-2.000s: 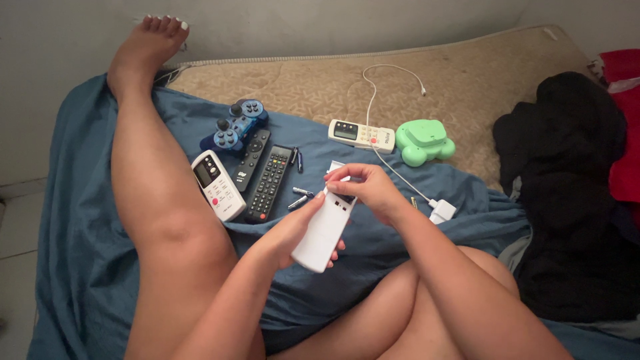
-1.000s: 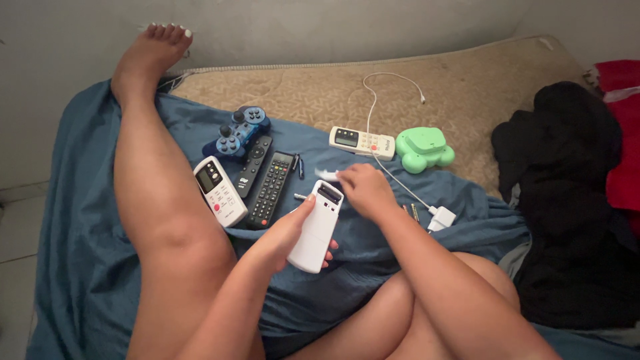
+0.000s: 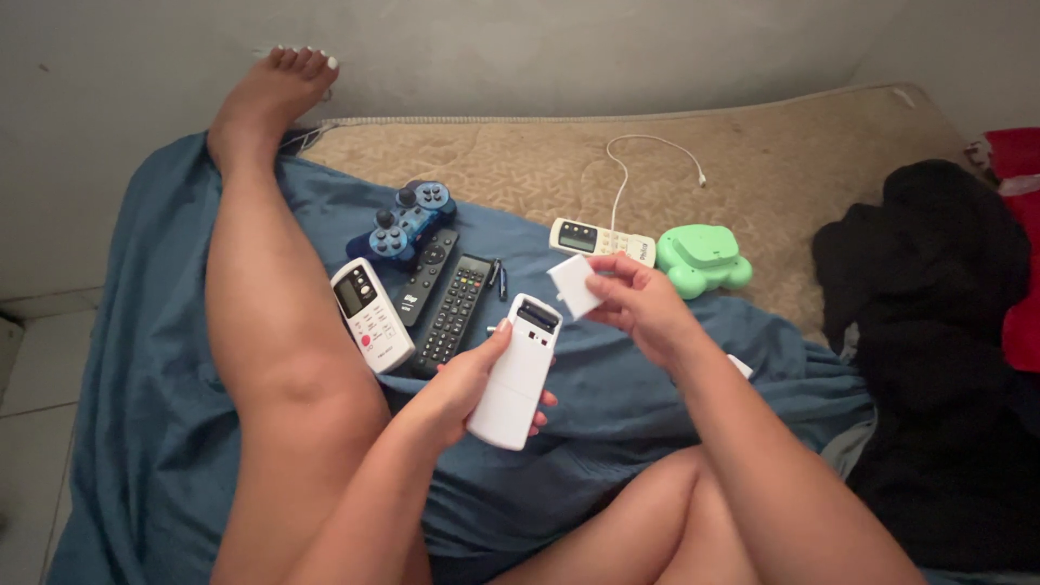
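My left hand (image 3: 479, 378) grips a white remote control (image 3: 516, 382), its back facing up and its battery compartment (image 3: 538, 315) uncovered at the far end. Dark batteries seem to lie inside; how many I cannot tell. Between the thumb and fingers of my right hand (image 3: 630, 296) is a small white battery cover (image 3: 574, 286), held apart from the remote, above and to its right. A metallic battery end shows beside my left thumb. Two black remotes (image 3: 457, 313) and a white air-conditioner remote (image 3: 372, 315) lie to the left, with small batteries (image 3: 501, 279) by the nearer black one.
A blue game controller (image 3: 404, 221) lies behind the black remotes. Farther back are a cream Philco remote (image 3: 601, 242), a white cable (image 3: 626, 175) and a green plastic object (image 3: 704, 258). Blue cloth (image 3: 650, 390) partly covers the mattress (image 3: 504, 162). Black clothing (image 3: 918, 268) is heaped at right.
My right hand was at the far end of the remote; it has moved off to the right with the cover, and the battery compartment shows. My left hand keeps its hold on the remote.
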